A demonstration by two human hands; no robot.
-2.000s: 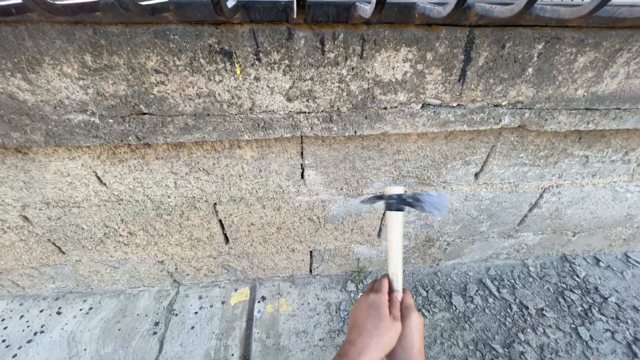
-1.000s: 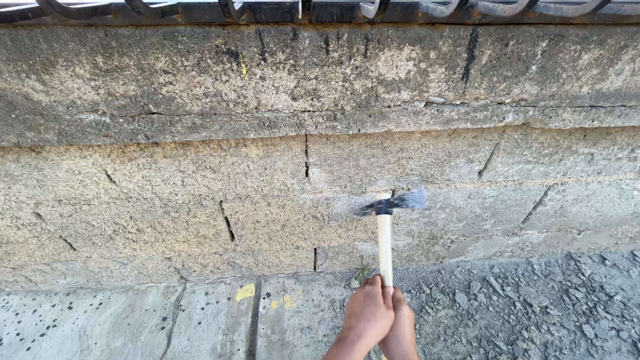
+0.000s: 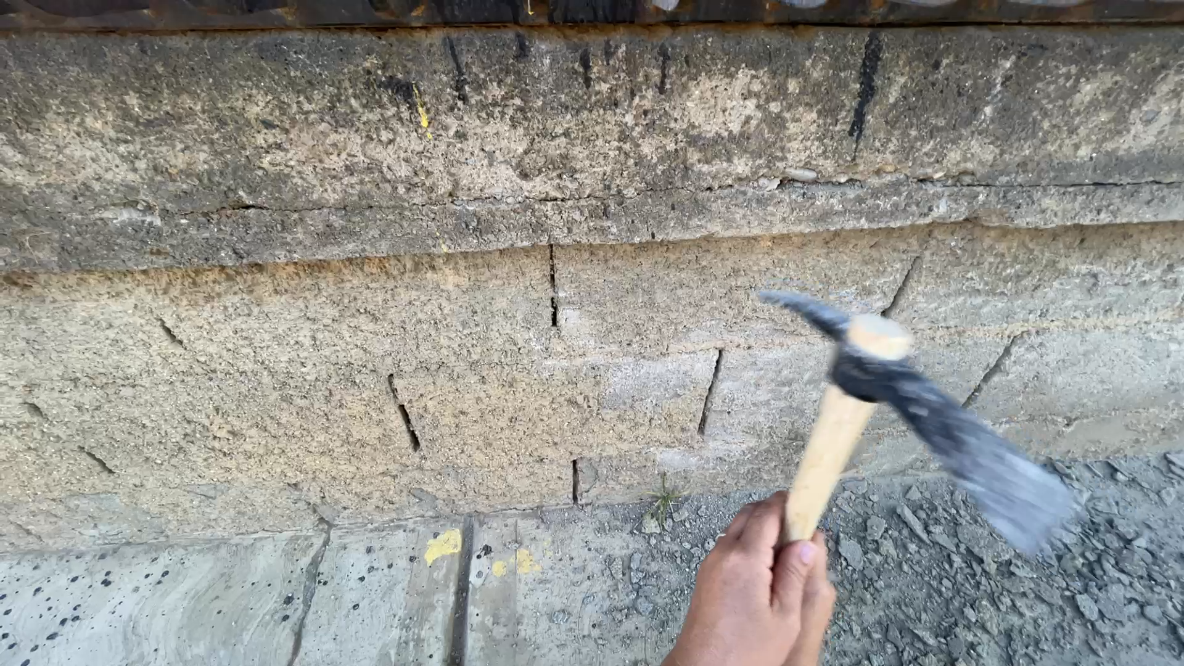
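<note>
Both my hands are closed around the pale wooden handle of a pick mattock [image 3: 830, 453], at the lower right of the view. My left hand [image 3: 740, 597] lies in front and covers part of my right hand [image 3: 816, 601]. The dark metal head is blurred; its narrow pick end points to the upper left and its broad blade to the lower right. Behind it stands a block wall [image 3: 490, 398] with rough tan plaster and dark vertical joints. Paler grey patches of block show near the mattock. The lower end of the handle is hidden.
A weathered concrete ledge [image 3: 592, 139] juts out above the blocks, with dark metalwork [image 3: 370, 13] along its top. Broken grey rubble [image 3: 980, 573] covers the ground at right. Concrete paving [image 3: 388, 592] with yellow paint spots lies at left. A small weed [image 3: 664, 502] grows at the wall's foot.
The mattock head has come away from the wall and nearer to the camera, and it is now tilted with the blade toward the lower right. Both hands have kept hold of the handle.
</note>
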